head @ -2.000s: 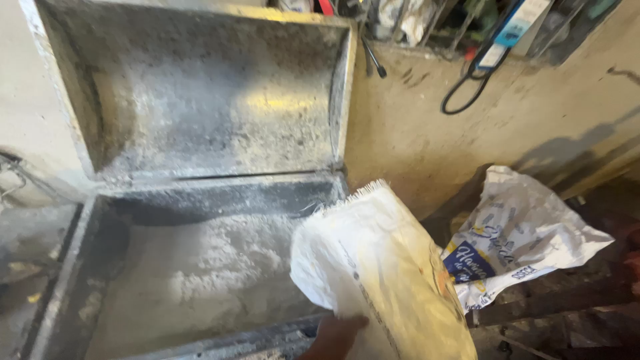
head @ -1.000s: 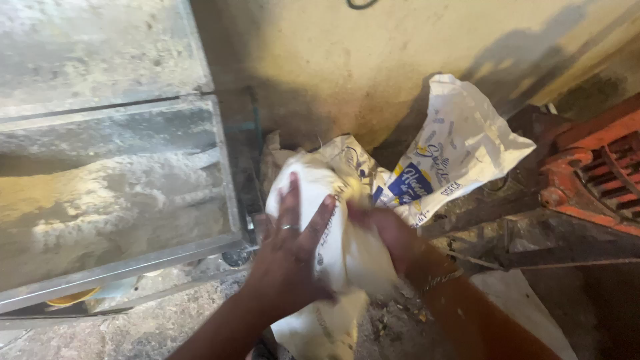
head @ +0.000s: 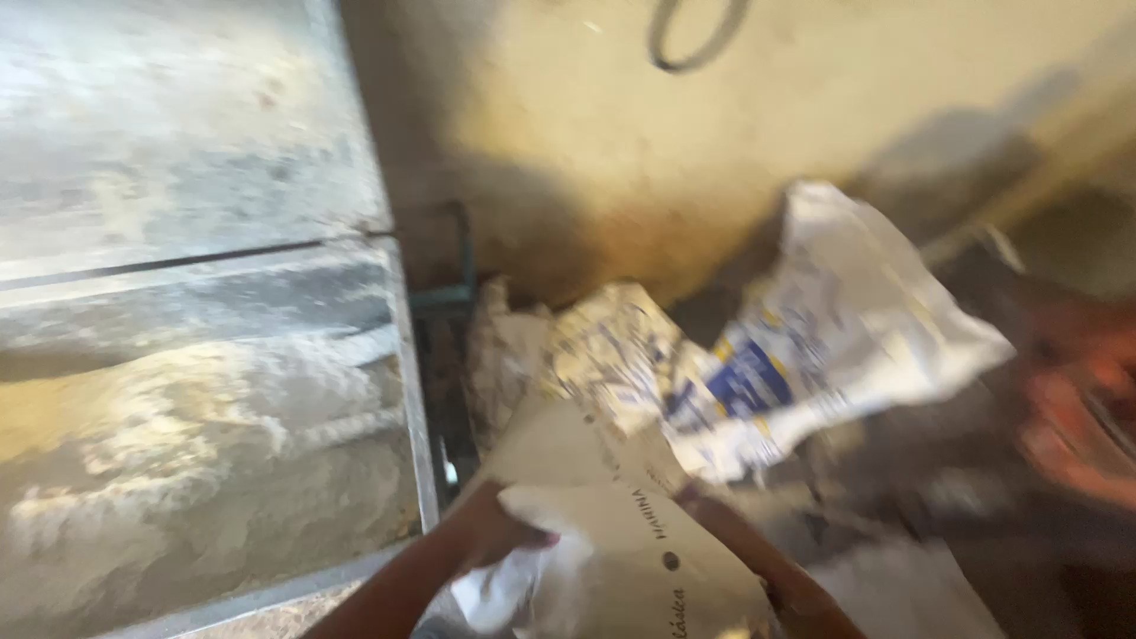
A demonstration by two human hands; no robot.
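Note:
Low in the centre of the head view, a pale paper sack (head: 621,541) with dark print is held between my two hands, and it is blurred by motion. My left hand (head: 501,528) grips its left side, thumb on the near face. At the sack's right side is my right hand (head: 710,510), its fingers partly hidden and blurred. Beyond the held sack lie a crumpled printed sack (head: 621,342) and a large white sack with a blue and yellow panel (head: 870,311).
On the left stands a metal bin (head: 417,426) with its lid (head: 177,133) raised and pale flour-like powder (head: 204,444) inside. A yellowish wall (head: 621,133) rises behind, with a dark loop (head: 701,35) at the top. A blurred orange object (head: 1083,408) is at the right edge.
The held sack was over the bin's right edge two seconds ago; it is now to the right of the bin, with both hands on it. The view has swung right.

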